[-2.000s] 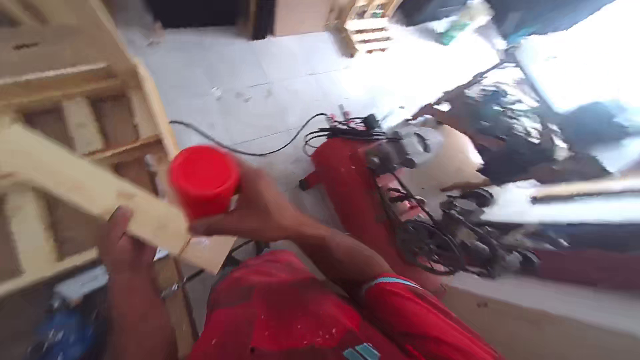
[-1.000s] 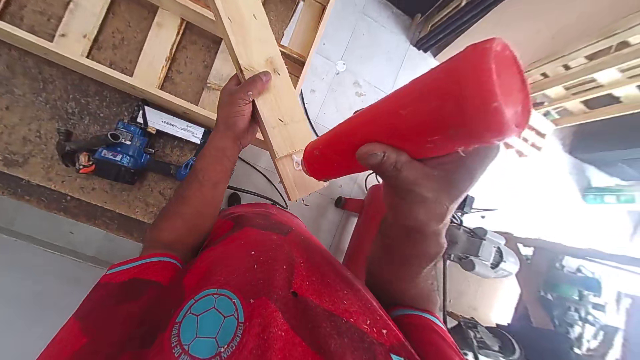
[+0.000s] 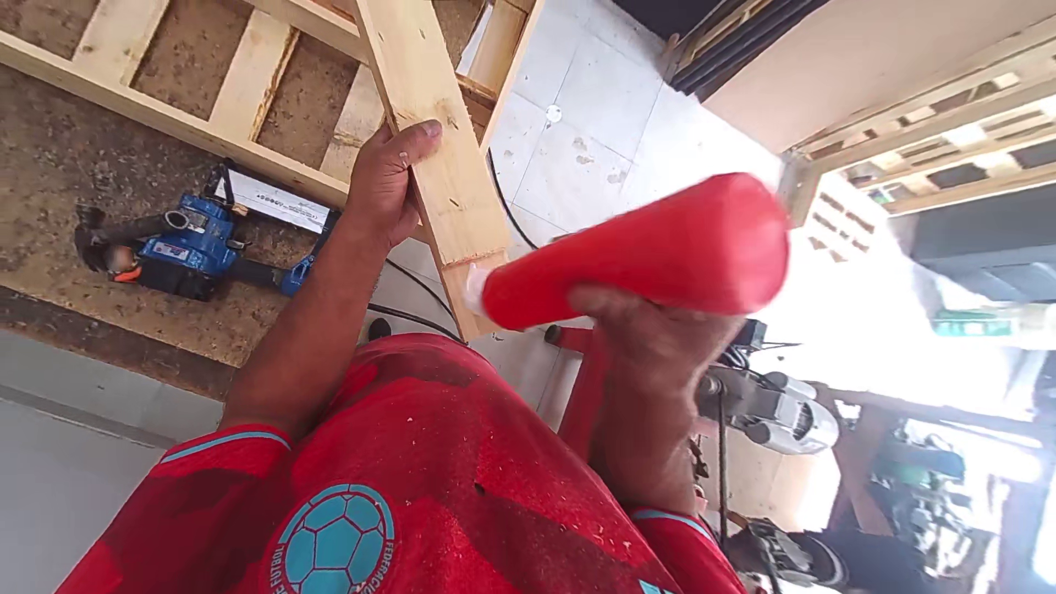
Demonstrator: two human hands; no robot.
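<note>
My left hand (image 3: 392,177) grips a pale wooden board (image 3: 454,181) by its edge, thumb on the upper face. The board slants down to a notched, stepped end in front of my chest. My right hand (image 3: 660,338) is closed around a red plastic squeeze bottle (image 3: 652,247), tipped so that its whitish nozzle end (image 3: 475,289) is at the notched end of the board. The nozzle hides part of that notch. Whether anything flows out cannot be seen.
At the left, a blue power tool (image 3: 194,247) and a hammer (image 3: 107,239) lie on a worn workbench (image 3: 49,148), beside a slatted wooden frame (image 3: 247,74). A grey-and-white machine (image 3: 792,417) stands low right. More slatted woodwork (image 3: 932,148) is at upper right.
The view has swung strongly since two seconds ago. Then the red bottle was upright over the board's end; by one second ago it was tilted with its narrow end at the board. Both hands keep their holds.
</note>
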